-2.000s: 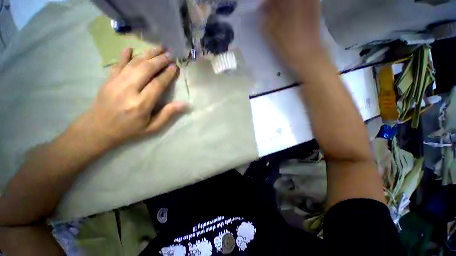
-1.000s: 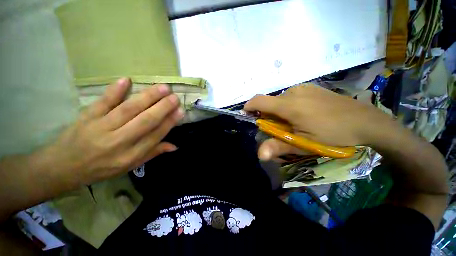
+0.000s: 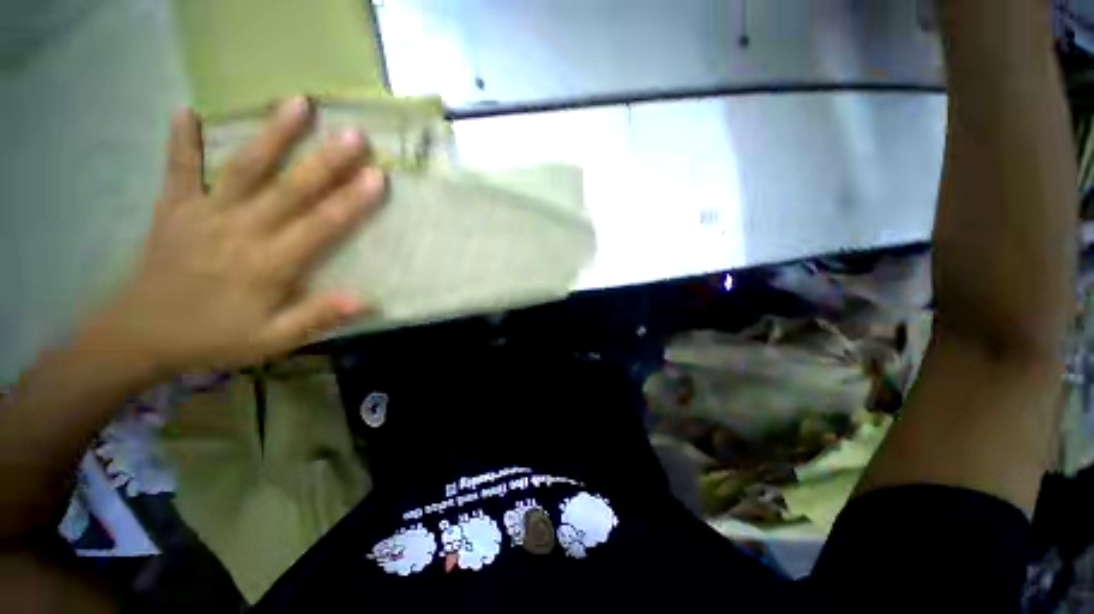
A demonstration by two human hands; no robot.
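My left hand [image 3: 240, 246] lies flat with spread fingers on the pale grey-green garment panel [image 3: 480, 240] at the left of the table. Under and beside its fingertips runs a narrow strip with stitched edges [image 3: 402, 134]. The yellow-green pocket piece [image 3: 282, 54] extends above the strip to the top edge of the picture. My right forearm [image 3: 1002, 180] reaches up at the far right. The right hand itself is cut off by the top edge, so what it holds is hidden. No scissors are visible.
The white machine table [image 3: 780, 168] has a dark seam line across it and a dark front edge. Crumpled cloth pieces [image 3: 780, 396] lie below the table at the right. Olive cloth [image 3: 258, 480] hangs at the lower left. The wearer's black shirt fills the bottom middle.
The orange-handled scissors and the right hand have left the cloth; the right arm now reaches up out of view. The panel's lower part is spread on the table. The left hand has shifted slightly up.
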